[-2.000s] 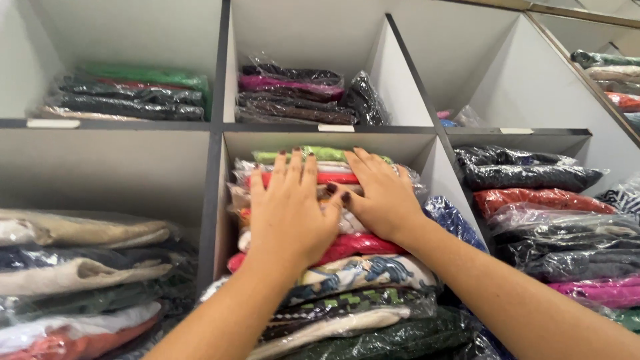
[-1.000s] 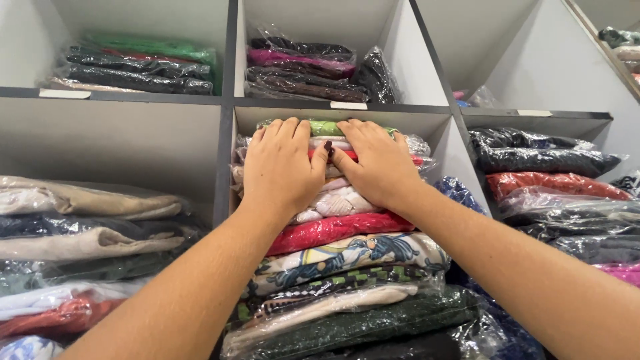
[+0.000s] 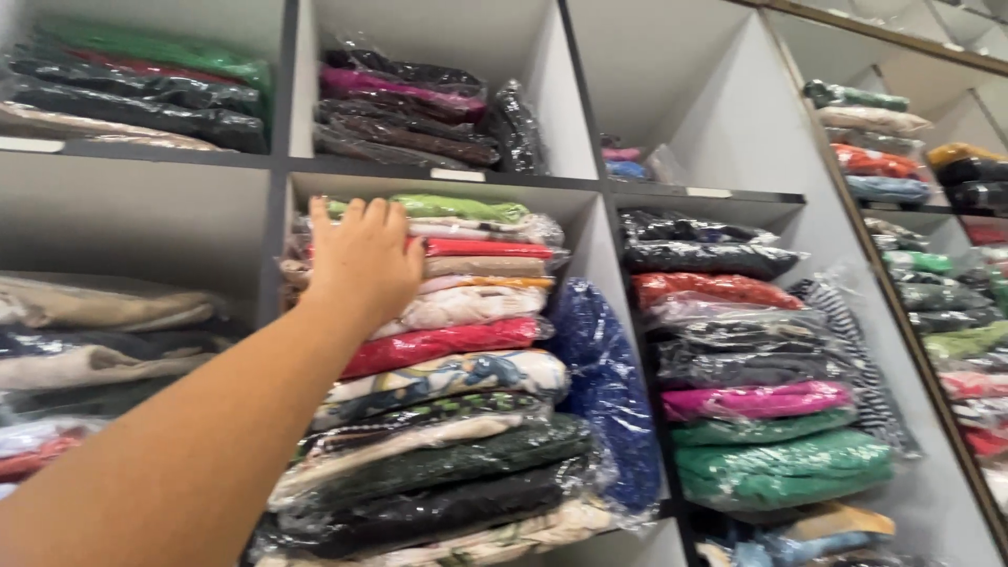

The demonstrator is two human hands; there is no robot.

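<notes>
My left hand [image 3: 366, 252] rests with spread fingers against the upper left front of a tall stack of folded garments in clear plastic bags, touching the packs near the top. A lime green garment [image 3: 461, 208] tops the stack. Below it are a red one [image 3: 488, 249], a white one [image 3: 472, 305], a crimson one [image 3: 449, 346] and a blue-and-white patterned one [image 3: 472, 378]. A bagged dark blue garment [image 3: 602, 394] stands upright at the stack's right side. My right hand is out of view.
Dark-edged shelf dividers [image 3: 583, 87] frame the cubbies. The right cubby holds a stack with a green bagged garment [image 3: 783, 468]; a striped one [image 3: 850, 354] leans beside it. Bagged dark garments [image 3: 409, 110] lie in the cubby above. Beige bagged garments [image 3: 102, 303] are stacked at left.
Both hands were on the stack's upper front; my right hand has left it and gone out of view. My left hand still touches the stack. The view has shifted towards the right.
</notes>
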